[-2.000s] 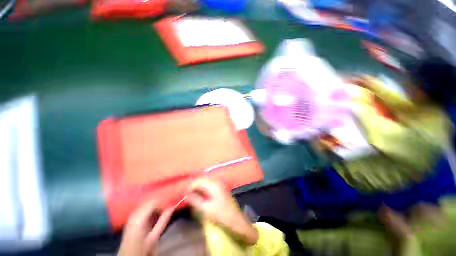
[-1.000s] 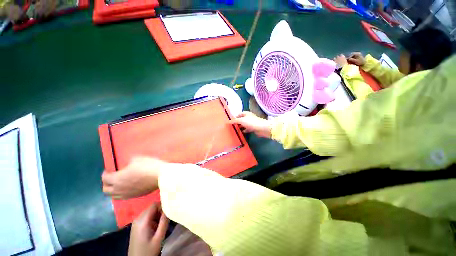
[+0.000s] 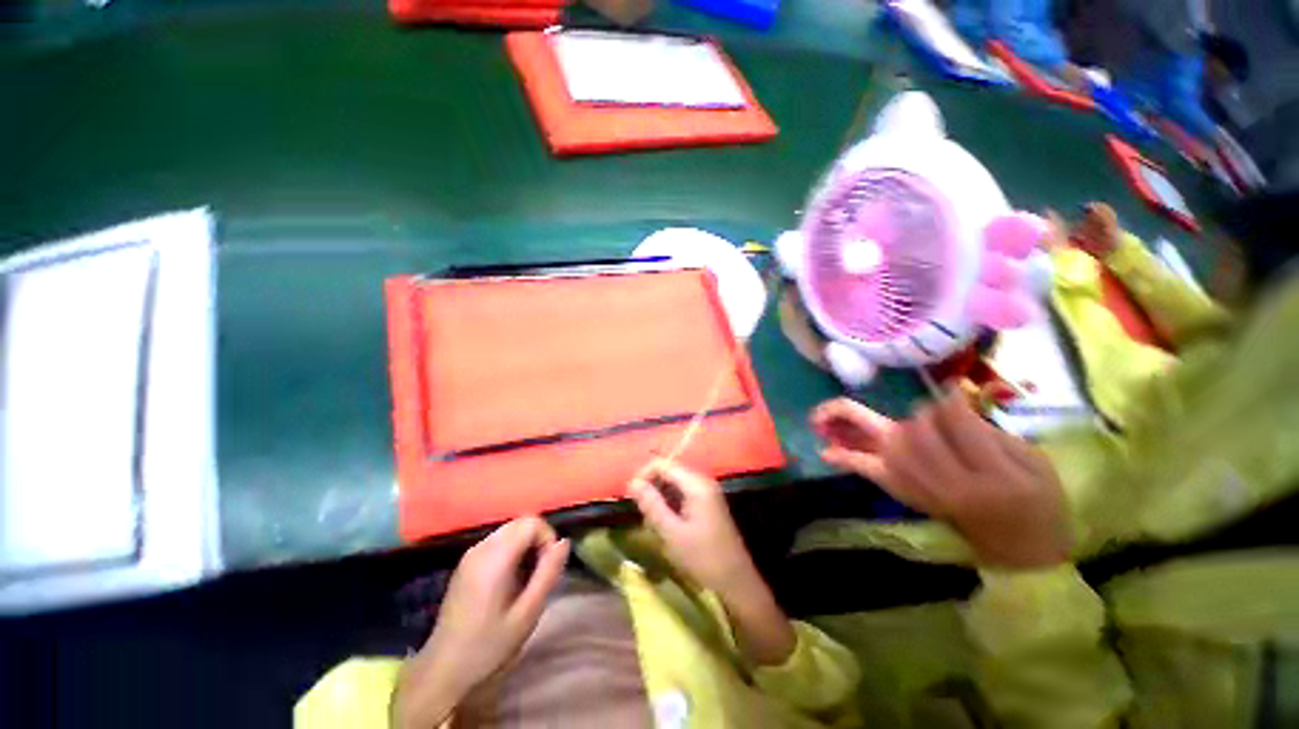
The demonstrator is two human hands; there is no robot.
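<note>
A red-orange pad [image 3: 613, 484] lies on the green bench in front of me with a thin black rectangular frame [image 3: 570, 436] on it. My right hand [image 3: 691, 520] is at the pad's front edge, its fingertips closed on a thin tan strip [image 3: 705, 406] that rises across the frame's right part. My left hand [image 3: 499, 577] is left of it, below the pad's front edge, with thumb and fingers close together. Blur hides whether it holds anything. A thin black piece [image 3: 549, 266] lies along the pad's back edge. The picture is blurred.
A white disc [image 3: 744, 292] lies behind the pad's right corner. A white and pink fan [image 3: 883, 257] stands to the right. A person's raised hand [image 3: 983, 477] and yellow sleeves are at right. White sheets [image 3: 185, 413] with a black frame lie left; another pad [image 3: 655, 131] lies behind.
The other person's arms have withdrawn from across the pad to the right. Both my hands now show at the front edge, the right one with the strip. The view has shifted.
</note>
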